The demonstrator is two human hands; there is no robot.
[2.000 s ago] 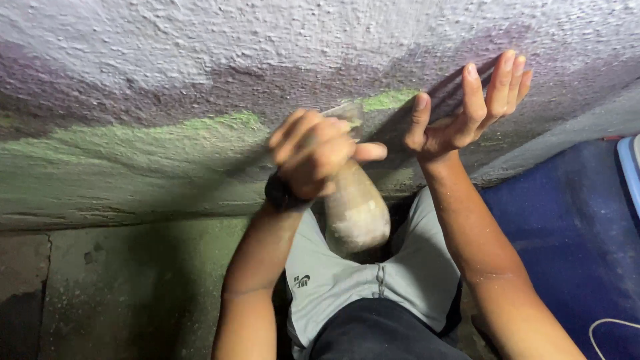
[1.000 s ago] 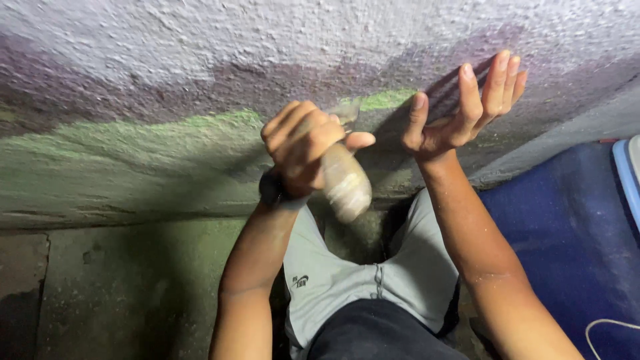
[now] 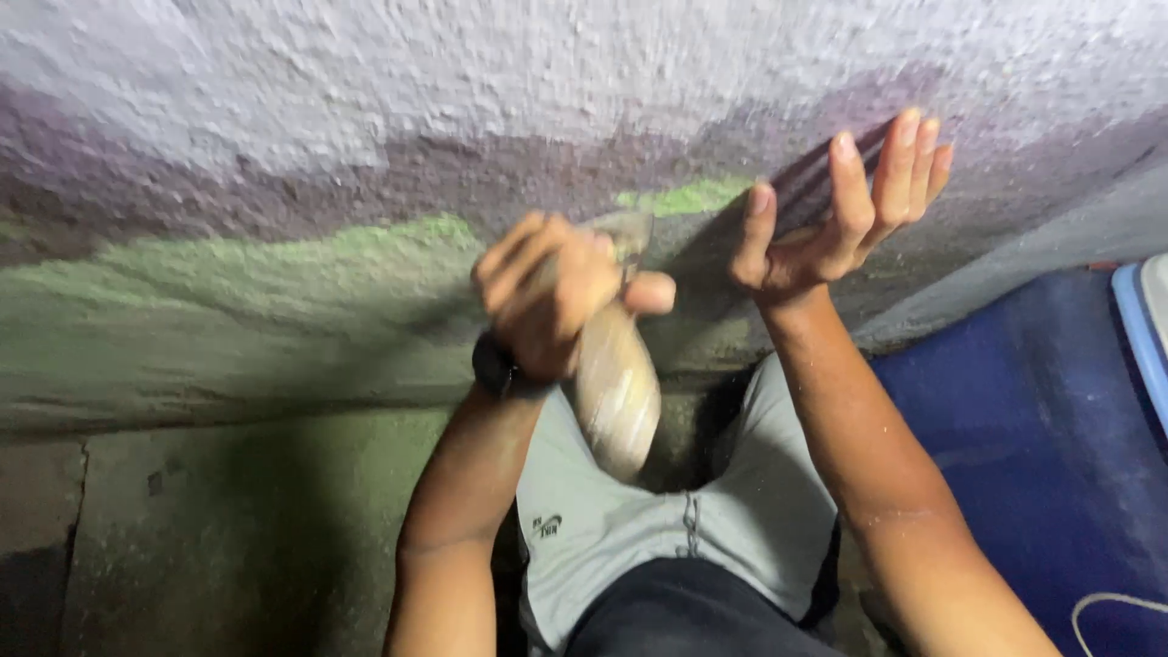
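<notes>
My left hand (image 3: 552, 287), with a dark watch (image 3: 495, 363) on its wrist, is closed around a scraper-like hand tool and is blurred. A pale, rounded handle (image 3: 620, 392) sticks out below the fist toward my lap. Above the thumb shows a thin, partly see-through blade (image 3: 634, 233) near the painted wall (image 3: 547, 173); whether it touches the wall is not clear. My right hand (image 3: 844, 210) holds nothing; its fingers are spread and half curled, palm up, beside the wall. A bright green patch (image 3: 698, 196) of paint lies between the hands.
A large blue plastic container (image 3: 1031, 438) with a light blue and white rim (image 3: 1141, 319) stands at the right, with a thin pale cord (image 3: 1122, 599) over its side. The stained floor (image 3: 210, 529) meets the wall at the left. My legs in grey shorts (image 3: 593, 538) are below the hands.
The handle in my left hand has swung between frames, shorter in view one second ago and longer now. My right hand has stayed in place.
</notes>
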